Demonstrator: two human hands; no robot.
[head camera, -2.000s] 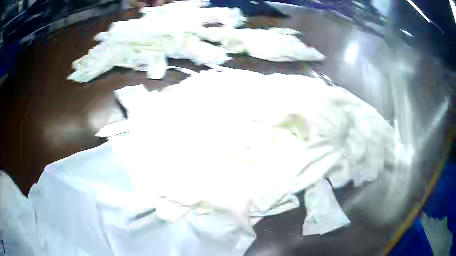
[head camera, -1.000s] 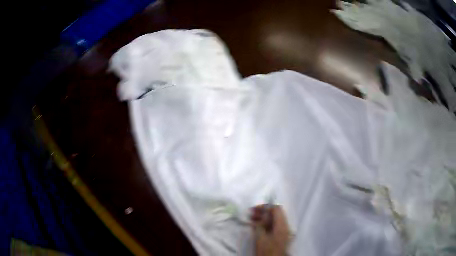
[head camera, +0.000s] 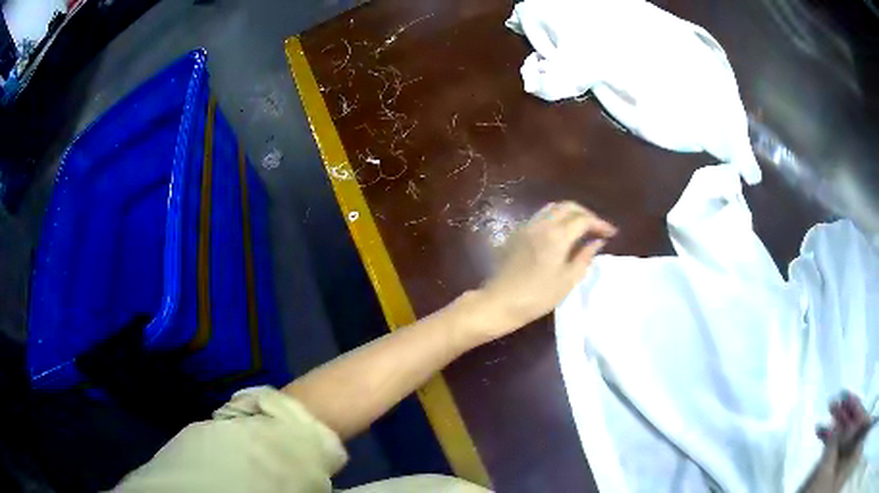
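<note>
A white garment (head camera: 684, 337) lies spread at the right of the head view, with a narrow sleeve-like part (head camera: 713, 217) pointing up. My left hand (head camera: 551, 258) is over the dark table by the garment's upper left edge, its fingers bent with a gap between thumb and finger; nothing shows in it. My right hand (head camera: 844, 428) is small and blurred at the lower right, over the garment, closed around thin dark snips (head camera: 870, 429) that are only partly visible.
A crumpled white bundle (head camera: 655, 72) lies farther back on the dark red-brown table (head camera: 511, 385). Thread clippings (head camera: 390, 111) are scattered near the yellow edging (head camera: 342, 183), which bears a small white spot. Blue bins (head camera: 120, 212) with yellow-brown bands stand on the floor at left.
The view has swung left, bringing the bins and clippings into sight. My left hand has come into view. My right hand now shows farther right in the picture.
</note>
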